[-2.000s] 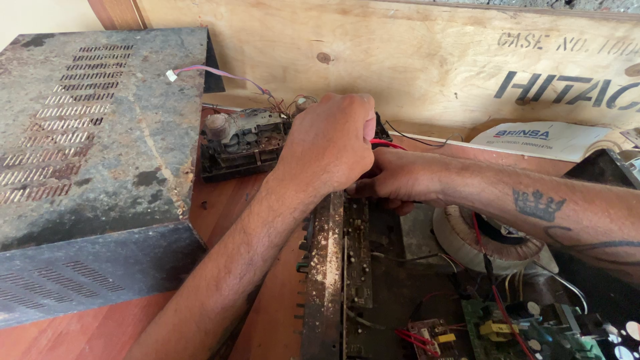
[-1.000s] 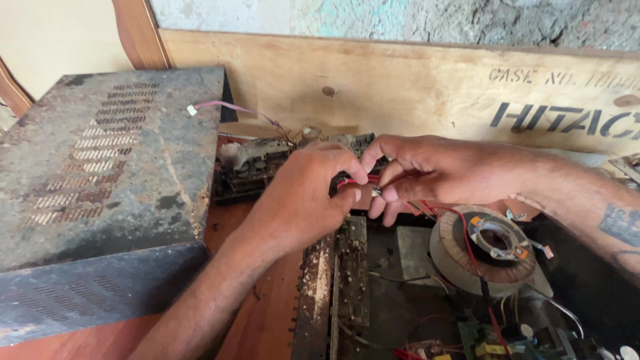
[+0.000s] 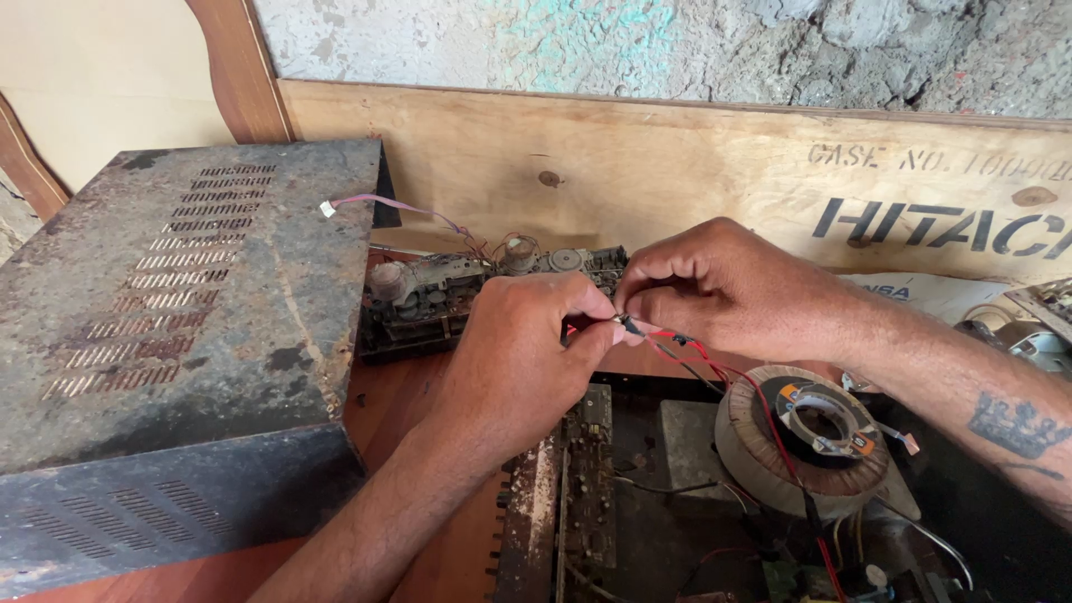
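Between the fingertips of both hands, above the open chassis, is a small dark wire end or connector (image 3: 628, 323). My left hand (image 3: 536, 360) pinches it from the left with thumb and forefinger. From the right, my right hand (image 3: 712, 289) closes its fingertips on the same piece. Red and black wires (image 3: 703, 356) run from there down toward the toroidal transformer (image 3: 754, 452). A roll of tape (image 3: 825, 419) lies on top of the transformer. Below my left hand stands a narrow circuit board (image 3: 590, 494) along the chassis side.
A rusty vented metal cover (image 3: 276, 335) stands at the left. Behind my hands lies a dirty cassette mechanism (image 3: 427, 293) with a white-plugged cable (image 3: 394, 203). A wooden board (image 3: 670, 184) spans the back. More circuit parts (image 3: 875, 578) sit at the lower right.
Both hands have risen from the chassis edge, and the fingertips now meet at the wire end. The transformer and tape roll, partly covered by the right arm before, show more fully. The view has shifted.
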